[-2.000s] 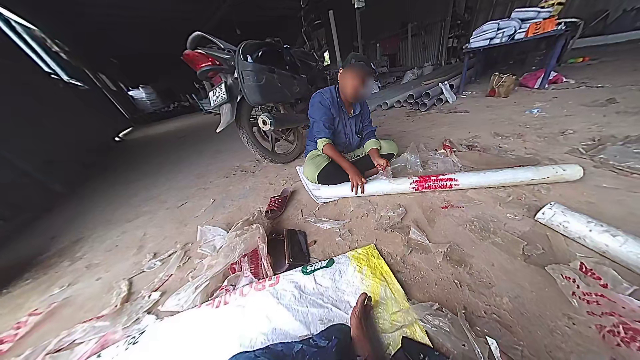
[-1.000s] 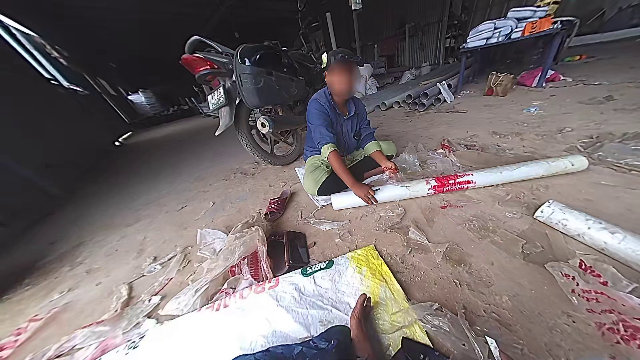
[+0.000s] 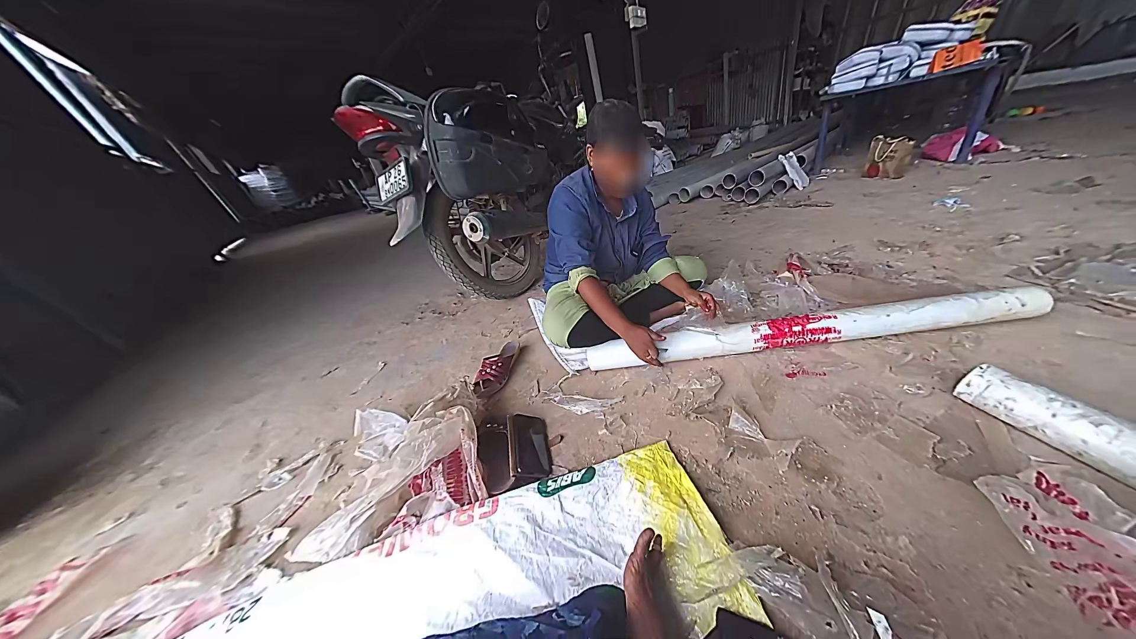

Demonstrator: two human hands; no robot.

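Neither my left hand nor my right hand shows in the head view. My bare foot (image 3: 643, 577) rests on a white and yellow printed sack (image 3: 568, 524) at the bottom, beside dark blue cloth (image 3: 546, 617) over my leg. Beyond it, another person (image 3: 608, 222) sits cross-legged on a white sheet. A long white pipe (image 3: 923, 321) in a clear plastic sleeve with red print lies in front of that person. One of their hands (image 3: 642, 343) is on the pipe near its left end; their other hand (image 3: 704, 302) is raised just above it, by loose plastic film.
A second white pipe (image 3: 1047, 417) lies at right. Torn plastic wrap (image 3: 399, 488), a dark wallet-like case (image 3: 515, 453) and a sandal (image 3: 496, 369) are on the dirt floor. Behind are a motorcycle (image 3: 488, 160), grey pipes (image 3: 754, 182) and a table (image 3: 914, 82) with stacked packs.
The other person's pipe has shifted slightly to the right since the earliest frame, and its left end now shows. That person's head and hands have moved. My foot has stayed in place.
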